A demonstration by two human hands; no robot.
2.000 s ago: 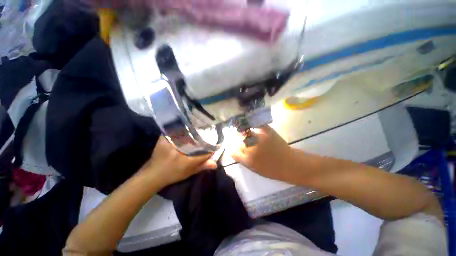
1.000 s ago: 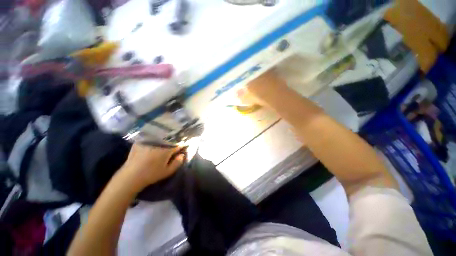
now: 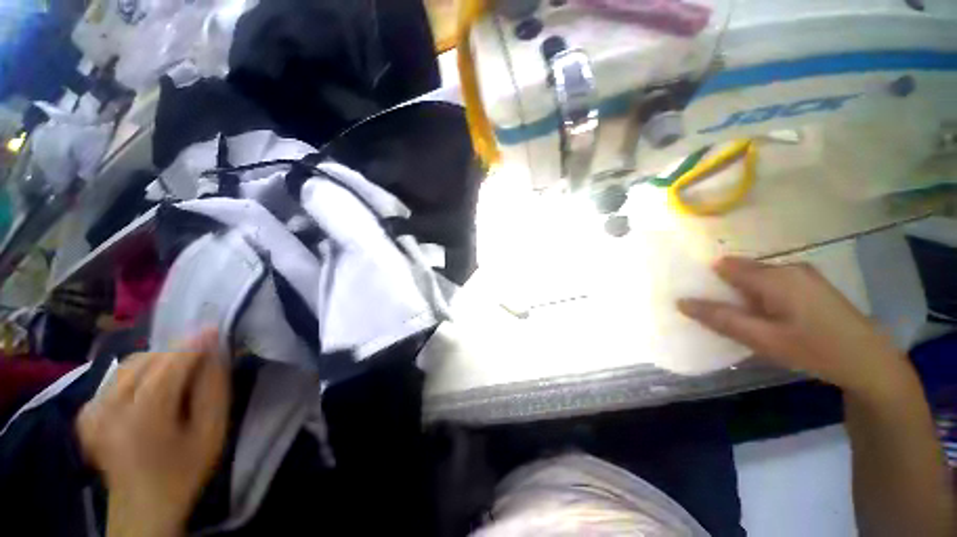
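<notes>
The black-and-white garment (image 3: 367,267) lies in a loose heap left of the needle area, its pale grey panels turned up. My left hand (image 3: 157,420) is at the heap's near left side, fingers curled on the edge of a pale panel; it is slightly blurred. My right hand (image 3: 803,325) is over the machine bed, thumb and finger apart, its fingertips on a flat white piece (image 3: 698,341). The thread snips with a yellow handle (image 3: 724,178) lie on the bed under the lockstitch machine head (image 3: 819,79). Lamp glare hides detail around the needle.
The table's worn front edge (image 3: 546,393) runs before me. Black cloth (image 3: 336,52) is piled behind the garment. A pink cloth strip (image 3: 656,13) is on the machine head. Reddish cloth (image 3: 136,278) shows at the left.
Black cloth was at the needle under my left hand; it is gone from there. My left hand has moved left to the pale panels. My right hand has moved to the white piece.
</notes>
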